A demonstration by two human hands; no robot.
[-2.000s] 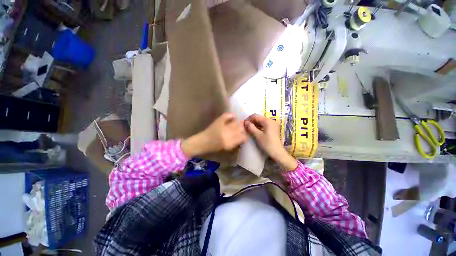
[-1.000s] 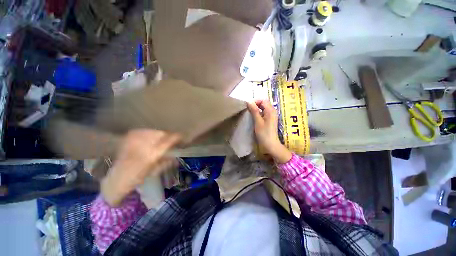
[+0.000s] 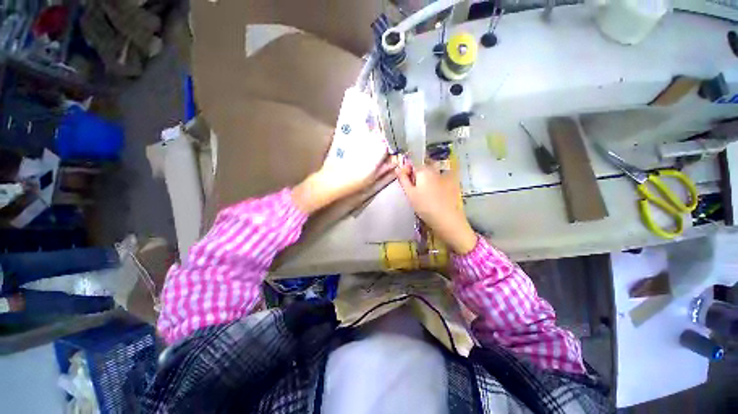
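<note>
My left hand (image 3: 352, 177) and my right hand (image 3: 435, 194) meet at the needle area of the white sewing machine (image 3: 526, 48). Their fingertips nearly touch and pinch the edge of the brown garment panel (image 3: 267, 149), which spreads out to the left. The cloth edge under the fingers is mostly hidden. The sewing lamp (image 3: 358, 121) glows just above my left hand. Yellow tape (image 3: 399, 255) shows on the bed below my hands.
A brown strip (image 3: 576, 170) lies right of my hands, beside a thin dark-handled tool (image 3: 545, 158). Yellow-handled scissors (image 3: 665, 202) lie farther right. A yellow-topped knob (image 3: 461, 50) stands on the head. A blue basket (image 3: 109, 356) is at lower left.
My left hand has come back from the lower left to the needle beside my right hand. The panel's loose part no longer flares towards me; it lies flatter at the left. The view has shifted.
</note>
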